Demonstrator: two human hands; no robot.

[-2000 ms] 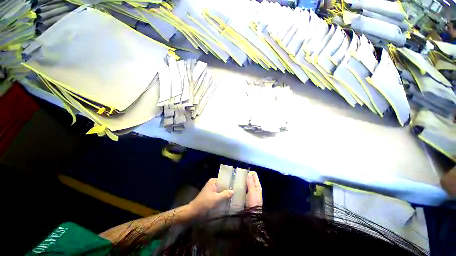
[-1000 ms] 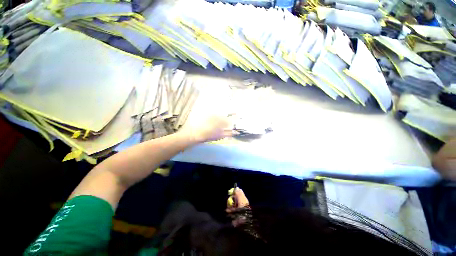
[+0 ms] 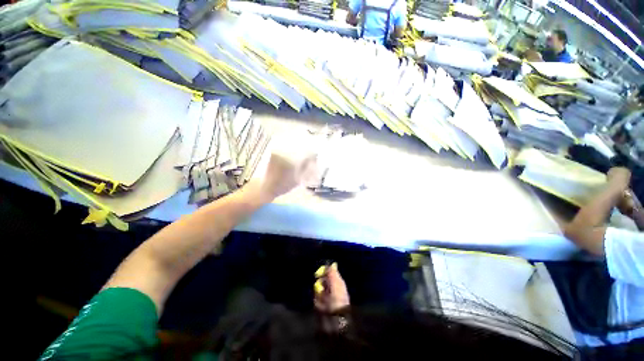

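My left hand (image 3: 288, 175) reaches over the table to the left edge of the overexposed centre pile of zipper strips (image 3: 342, 166). Its fingers are washed out, so I cannot tell whether they grip a strip. My right hand (image 3: 330, 288) is low over the dark gap before the table, closed around the thread snips (image 3: 321, 276), of which yellow parts and a small dark tip show. The left pile of zipper strips (image 3: 222, 151) lies fanned beside the large fabric panels (image 3: 99, 113), partly behind my left forearm.
The pale table (image 3: 452, 204) has a row of overlapping yellow-edged panels (image 3: 367, 77) across its back. Folded bundles (image 3: 558, 173) lie at right, by another person's arms (image 3: 600, 211). A panel stack (image 3: 487, 282) sits below the table edge. Another person (image 3: 378, 17) stands behind.
The strip held between both hands two seconds ago is no longer seen there. My left hand has stayed by the centre pile since one second ago. The view has shifted; a person's arms show more at right.
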